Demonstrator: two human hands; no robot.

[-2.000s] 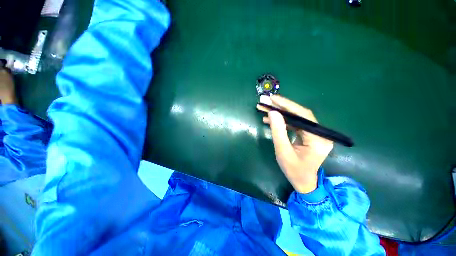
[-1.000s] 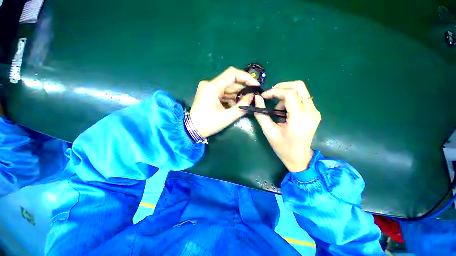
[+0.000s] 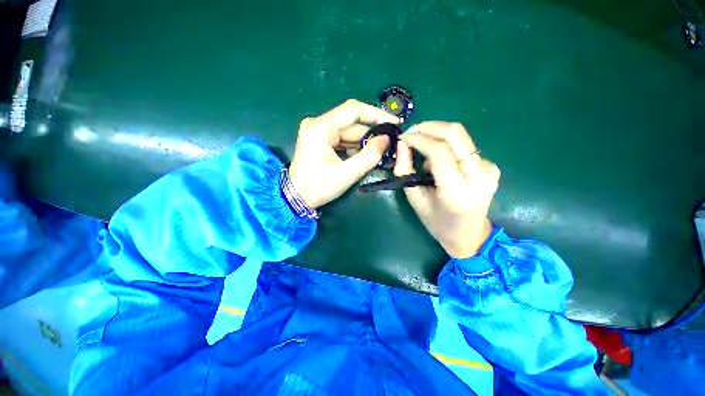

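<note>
My left hand (image 3: 328, 158) holds a small dark round unit (image 3: 384, 141) between thumb and fingers above the green mat. My right hand (image 3: 456, 182) has its thumb and fingertips at the right edge of that unit; whether a small part is between them is hidden. A slim black tool (image 3: 398, 182) is also held in my right hand, its tip pointing left below the unit. A second round circuit unit (image 3: 396, 103) with a yellowish centre lies on the mat just beyond my fingertips.
The dark green mat (image 3: 232, 69) spans the bench. A white slotted strip (image 3: 22, 97) and a pale ribbed piece (image 3: 39, 17) are at the left edge. Another small unit (image 3: 690, 33) is at the far right. A red item (image 3: 611, 344) is below the right edge. A blue sleeve shows at left.
Two seconds ago my left arm reached forward and my right hand was at the lying unit. Now both hands meet at a held unit. Since one second ago the black tool has shifted slightly down.
</note>
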